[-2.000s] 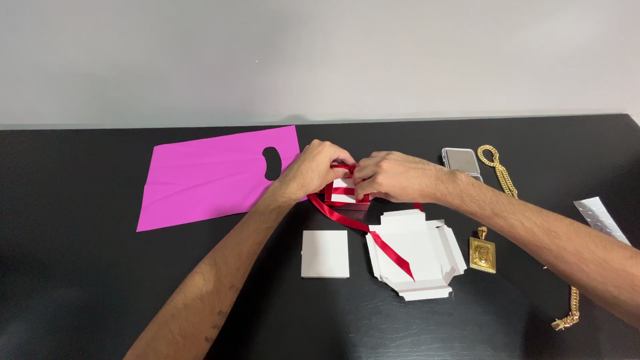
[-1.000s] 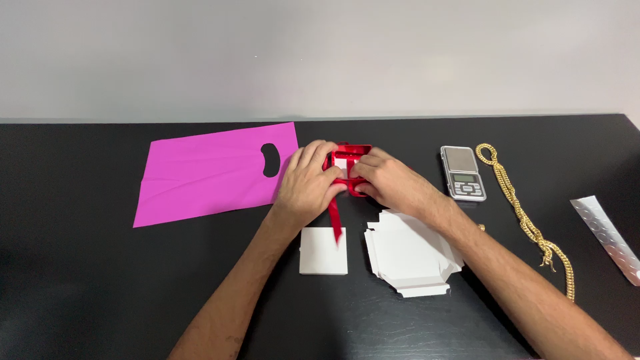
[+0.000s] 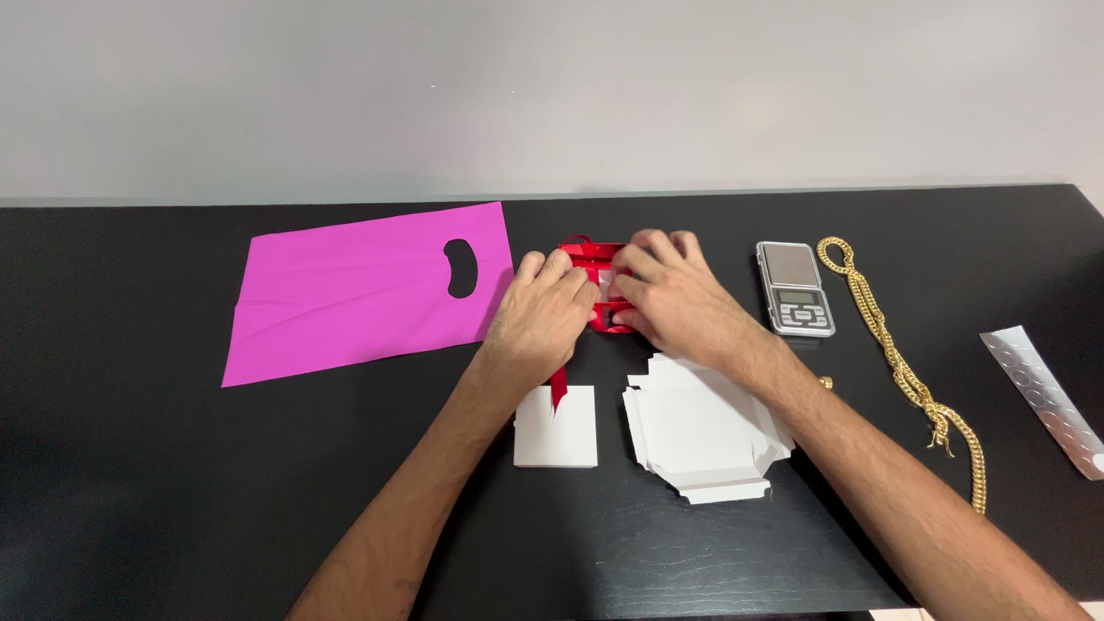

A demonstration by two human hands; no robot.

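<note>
Both hands are at a small red box [image 3: 593,253] with red ribbon around it, near the middle of the black table. Its left side is gripped by my left hand [image 3: 543,315], and its right side by my right hand [image 3: 673,293]; the fingers hide much of it. A pale surface shows between them. From under my left hand a loose end of red ribbon [image 3: 559,390] hangs over a white square box or pad [image 3: 556,440]. A flattened white cardboard box [image 3: 699,427] lies below my right hand, partly under the forearm.
A magenta plastic bag [image 3: 345,297] with a cut-out handle lies at the left. To the right are a digital pocket scale [image 3: 795,289], a gold chain [image 3: 880,332] and a silvery strip of round stickers [image 3: 1044,397]. A gold piece [image 3: 825,382] peeks out by my right forearm.
The ribbon end that lay across the flattened cardboard two seconds ago now hangs over the white square. My right forearm has moved off the scale and now hides most of the gold pendant.
</note>
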